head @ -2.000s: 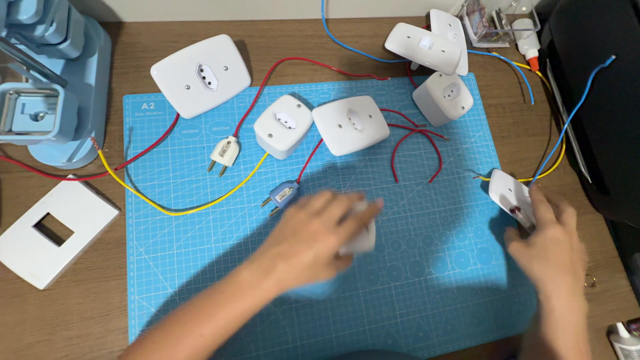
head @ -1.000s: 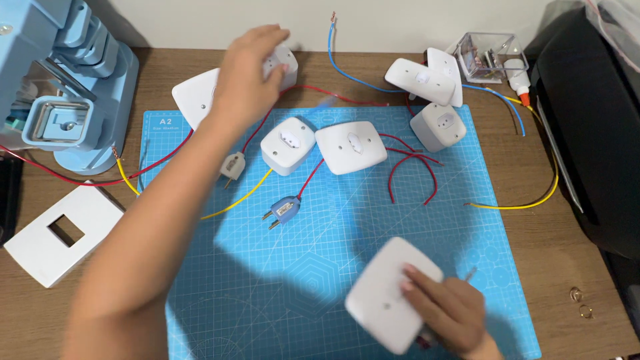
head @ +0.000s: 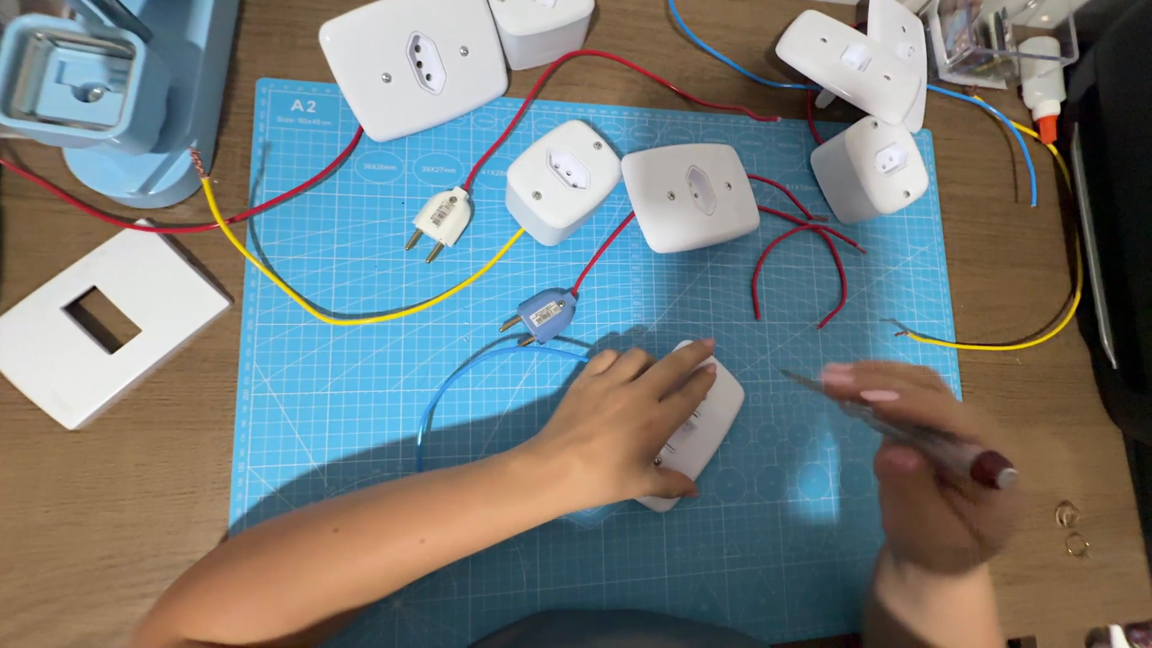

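Observation:
My left hand (head: 621,423) lies over a white switch or outlet plate (head: 715,418) on the blue cutting mat (head: 900,576), its fingers on the far edge and the thumb near the lower side. A blue wire (head: 468,364) runs out from by that hand to the left. Blurred, my right hand (head: 927,459) holds a screwdriver (head: 909,432) with a clear and dark red handle, its tip towards the plate but apart from it. Beyond my left hand are a blue plug (head: 547,313), a white plug (head: 443,216) and white outlets (head: 691,198).
A white frame with a rectangular hole (head: 171,315) lies at the left, below a light blue device (head: 135,171). Red wires (head: 837,252) and a yellow wire (head: 999,346) curve at the right. Farther back stand a clear box (head: 999,54) and a glue bottle (head: 1042,81).
My left hand has come down from the white boxes at the back onto the plate. My right hand has let go of a plate and now holds the screwdriver up at the right.

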